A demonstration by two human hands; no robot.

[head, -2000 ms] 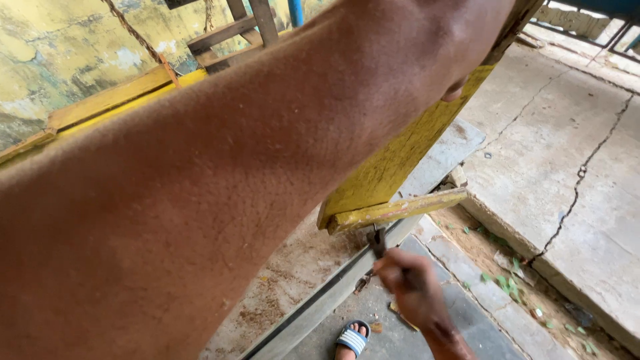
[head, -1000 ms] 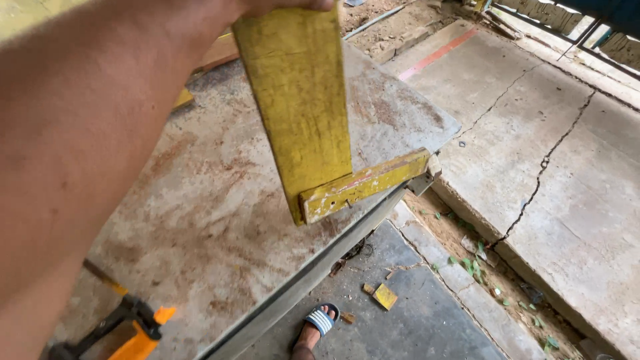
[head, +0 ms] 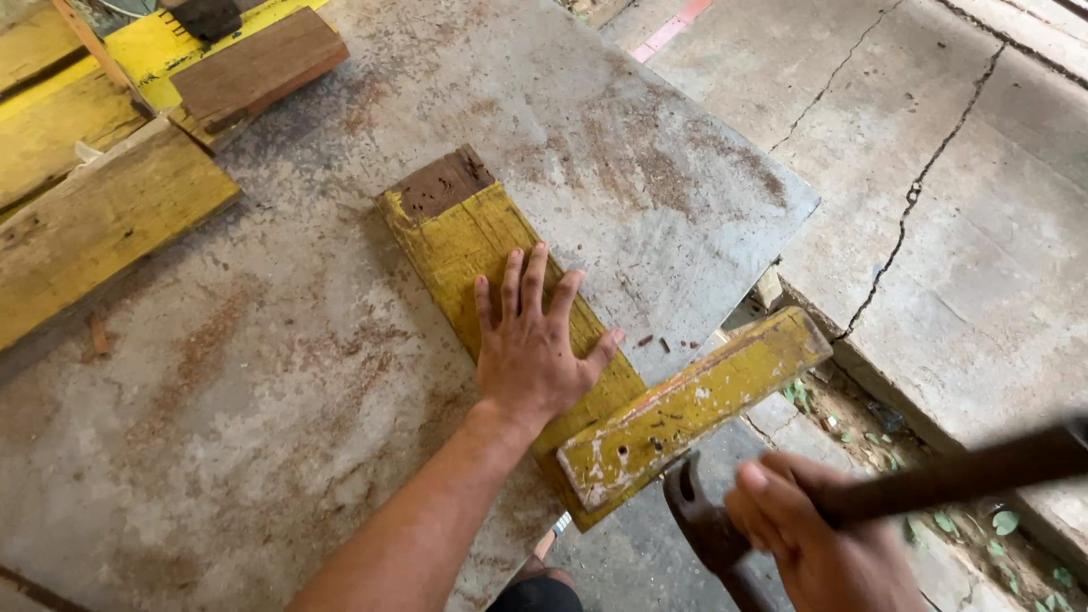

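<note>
A worn yellow-painted wooden board (head: pixel 450 255) lies flat on a grey tabletop (head: pixel 323 212), its far end bare brown wood. My left hand (head: pixel 540 348) presses on the board, palm down with the fingers apart. Across the board's near end sits a shorter yellow wooden strip (head: pixel 688 408), which sticks out past the table's edge and has holes in its face. My right hand (head: pixel 816 518) grips a dark metal claw hammer (head: pixel 710 518) near its head, just right of the strip. The claw is close to the strip's lower edge; whether they touch, I cannot tell.
Yellow-painted planks (head: pixel 110 212) and a brown wood block (head: pixel 263 68) lie at the table's upper left. Sawdust and small wood chips dot the tabletop. Beyond the table's right edge are a cracked concrete slab (head: pixel 918 153) and a strip of soil with small plants.
The yellow board, held up by my left hand before, now lies flat on the table. My left hand has come down onto its face. My right hand with the hammer has come back into view.
</note>
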